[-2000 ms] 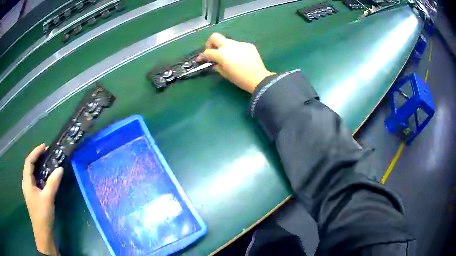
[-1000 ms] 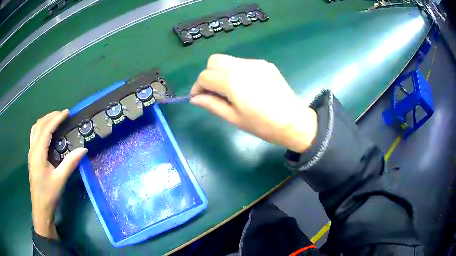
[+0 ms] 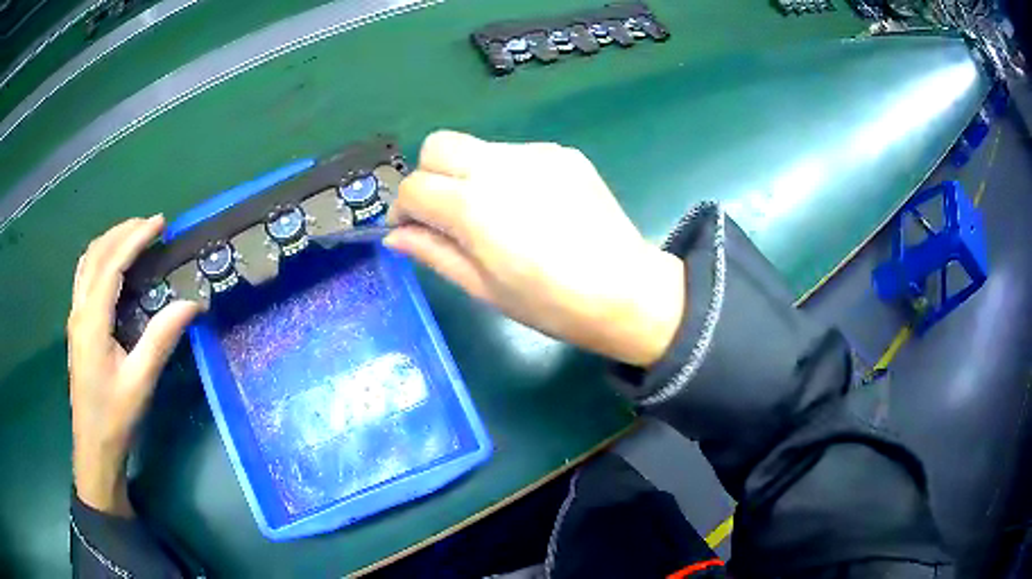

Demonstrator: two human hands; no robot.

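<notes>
A dark carrier bar (image 3: 255,226) with several round coil units (image 3: 287,223) along its scalloped edge is held tilted over the back part of a blue plastic tray (image 3: 379,495). My left hand (image 3: 113,339) grips the bar's left end, thumb in front. My right hand (image 3: 509,226) is at the bar's right end, fingers closed on the tweezers (image 3: 353,235). The tweezers point left along the bar's front edge, near the second and third coil units; their tips are blurred. Small reddish-purple specks (image 3: 272,328) lie on the tray bottom.
Another carrier bar (image 3: 572,40) lies on the green worktop (image 3: 724,136) at the back. Part of one more (image 3: 803,6) shows at the top edge. A metal rail (image 3: 170,96) runs at the back left. A metal cluster is at the far right end. A blue stool (image 3: 939,255) stands on the floor.
From two seconds ago, my right hand has left the back bar and come to the held bar, now turned over the tray. In the last second the tweezers have moved left from its right end.
</notes>
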